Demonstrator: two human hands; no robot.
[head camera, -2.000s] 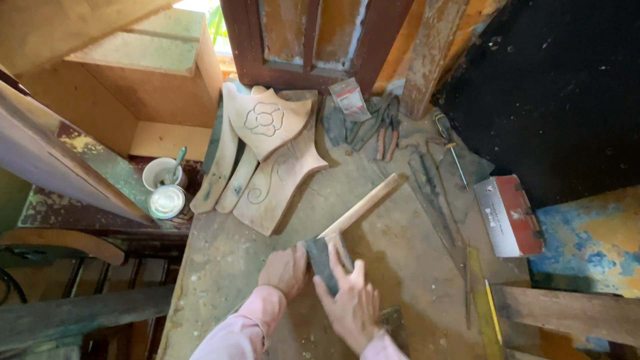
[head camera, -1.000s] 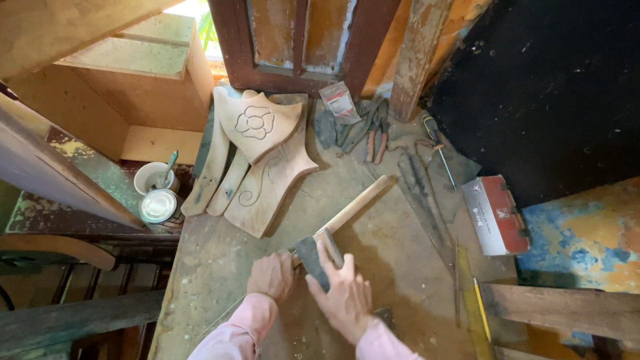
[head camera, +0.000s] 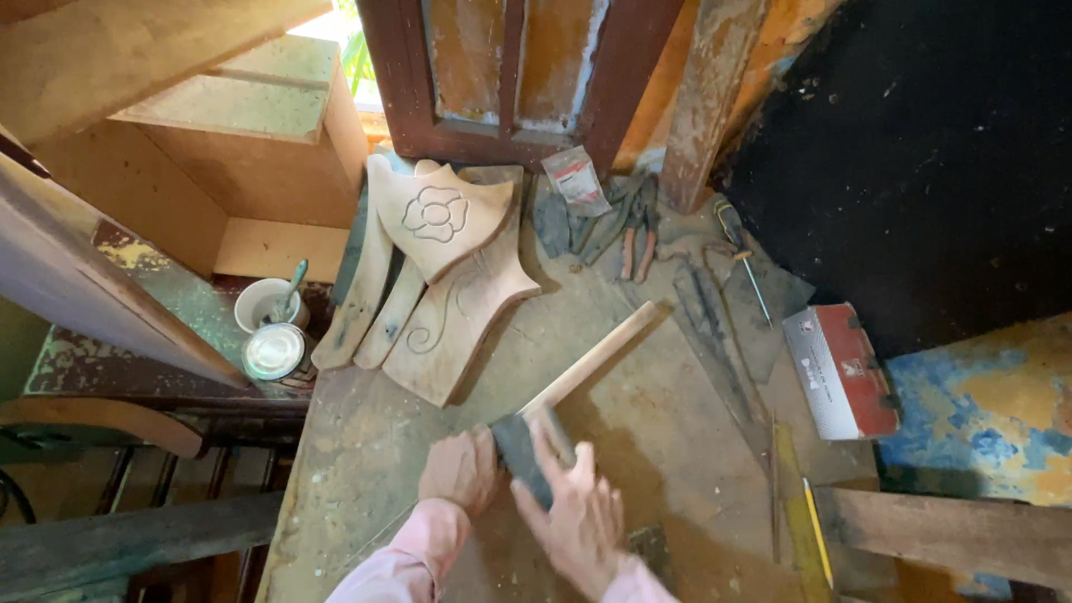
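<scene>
A slim pale wooden strip (head camera: 590, 358) lies slantwise across the workbench, its far end pointing up and right. My left hand (head camera: 461, 471) is closed around its near end, which the fingers hide. My right hand (head camera: 578, 502) grips a dark grey sanding block (head camera: 523, 452), seemingly wrapped in abrasive paper, and rests it across the strip just beside my left hand. Beyond them, a shaped wooden board with a carved flower (head camera: 435, 213) lies on another board with a carved scroll (head camera: 465, 322).
Pliers (head camera: 641, 243), a small plastic packet (head camera: 578, 180) and a screwdriver (head camera: 754, 276) lie at the back. A red and white box (head camera: 842, 373) and a yellow pencil (head camera: 816, 532) are at the right. A white cup with a brush (head camera: 268, 306) and a round can (head camera: 274, 352) stand left.
The sanding block and my right hand have shifted slightly along the strip, nearer my left hand than one second ago. My left hand keeps its hold.
</scene>
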